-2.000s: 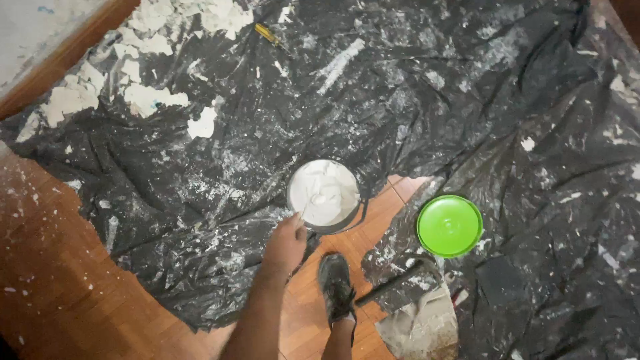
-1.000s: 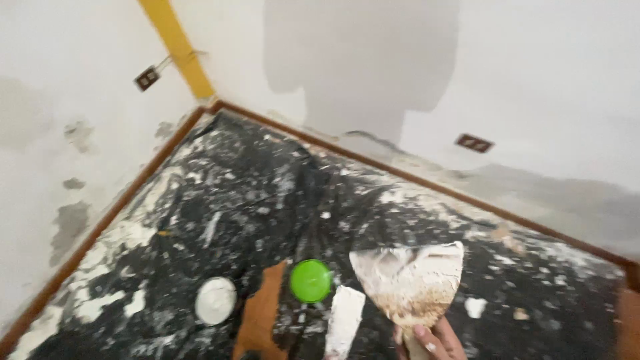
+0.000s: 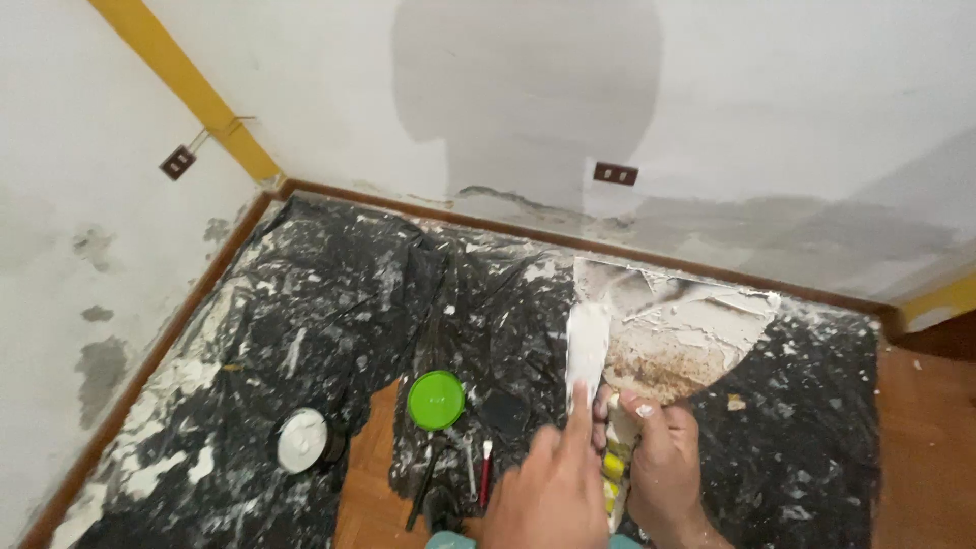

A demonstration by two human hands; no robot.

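My left hand grips a narrow putty knife, index finger laid along it; its blade is coated in white paste. My right hand holds a wide putty knife by its handle, which has yellow marks. White paste and brown stains cover the wide blade. The narrow blade overlaps or borders the wide blade's left edge; whether they touch is unclear. Lower left on the floor stands an open tub of white paste. A green round lid lies to its right.
Paint-spattered black plastic sheeting covers much of the floor, with wood flooring showing through. A red-handled tool and a wrench lie near my foot. Patched white walls meet at a corner; a wall outlet sits above the brown baseboard.
The view has swung up from the floor to the walls. Two seconds ago a hand was at the paste tub; now both hands hold putty knives, and more of both hands shows than one second ago.
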